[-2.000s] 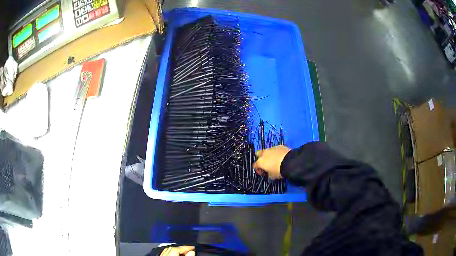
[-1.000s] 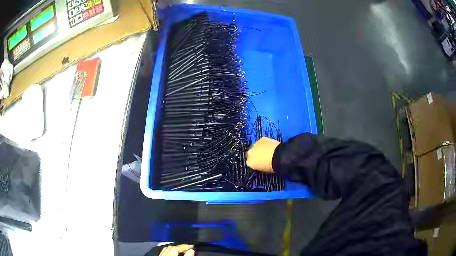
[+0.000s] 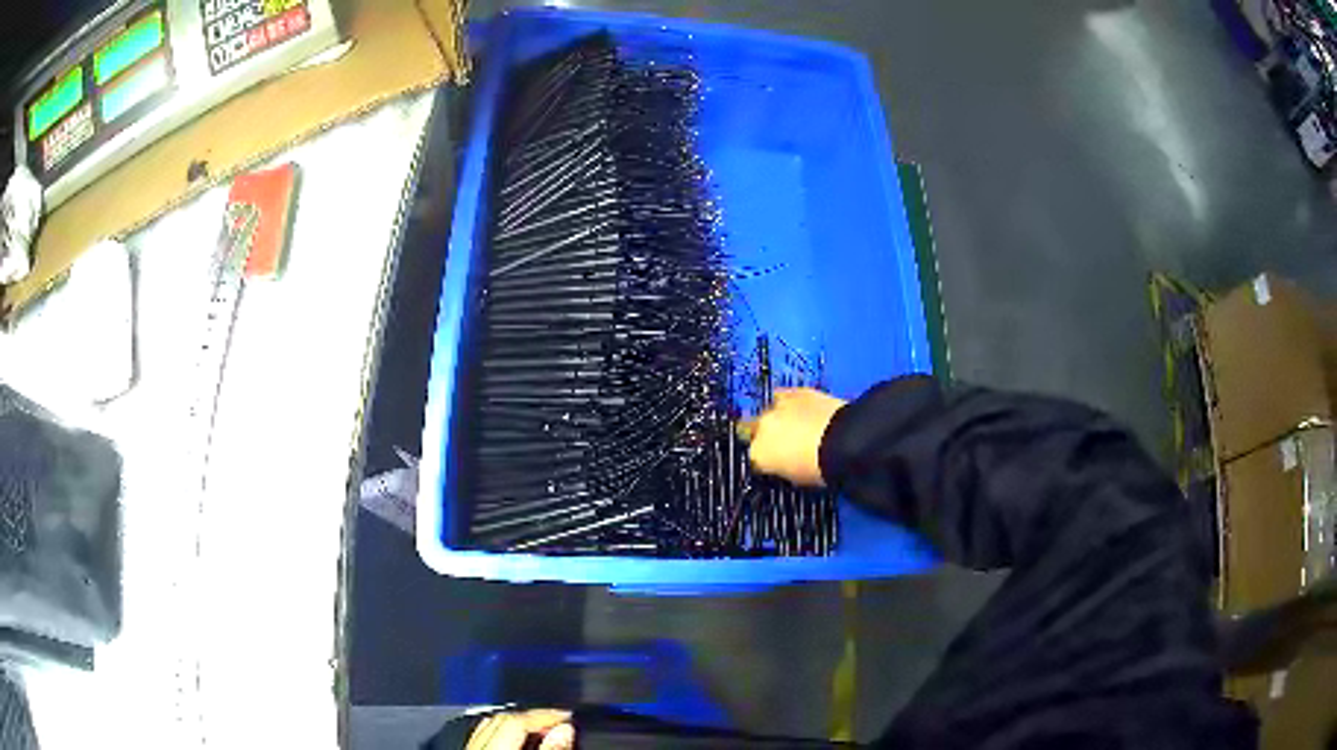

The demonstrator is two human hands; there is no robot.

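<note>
A deep blue bin (image 3: 799, 220) holds layered black tubes (image 3: 550, 330) lying sideways along its left part, their thin wire leads fanned toward the middle. More black tubes (image 3: 785, 520) lie lengthwise at the near right. My right hand (image 3: 792, 437) is down in the bin at these tubes. Its fingertips are among the leads, and whether they grip a tube is hidden. My left hand (image 3: 521, 730) is cut off by the bottom edge, with only some fingers showing, and what it does cannot be told.
At left, a white bench (image 3: 293, 410) bears a steel ruler (image 3: 217, 337) with a red piece (image 3: 266, 220), a dark filled bag (image 3: 56, 528) and a white block (image 3: 74, 330). A scale (image 3: 161, 73) stands behind. Cartons (image 3: 1279, 381) are on the floor at right.
My right hand has shifted slightly within the bin, left and then back right and up a little. The left hand stays at the bottom edge.
</note>
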